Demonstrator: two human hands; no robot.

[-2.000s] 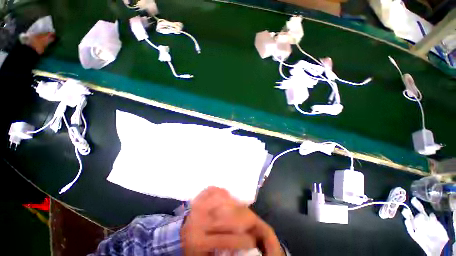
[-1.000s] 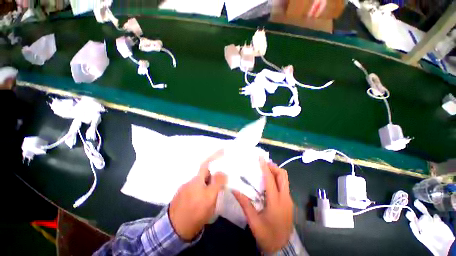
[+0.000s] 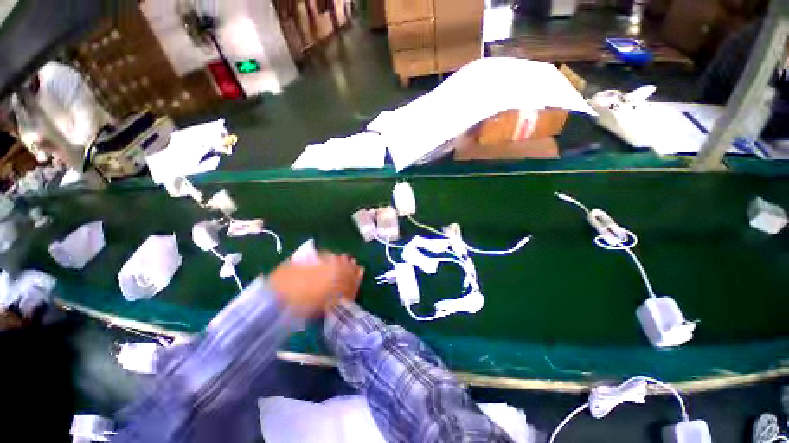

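Note:
My left hand (image 3: 303, 284) and my right hand (image 3: 343, 275) are close together over the green conveyor belt (image 3: 536, 303), blurred. A small white piece (image 3: 305, 252) shows just above them, likely a wrapped adapter; most of it is hidden, and I cannot tell how each hand grips it. The stack of white sheets (image 3: 324, 421) lies on the dark bench below my sleeves, cut off by the bottom edge. Bare adapters with cords (image 3: 407, 284) lie on the belt right of my hands. Another adapter (image 3: 664, 322) lies further right.
Wrapped adapters (image 3: 149, 268) lie on the belt at left. An adapter (image 3: 692, 432) sits on the bench at lower right. White sheets (image 3: 493, 91) drape over a brown carton (image 3: 519, 127) beyond the belt. A person (image 3: 69, 99) is at upper left. A metal post (image 3: 746, 86) stands at right.
My hands have moved from the sheet stack, where they held a white sheet, forward and left over the belt. The view has tilted up, showing more of the room.

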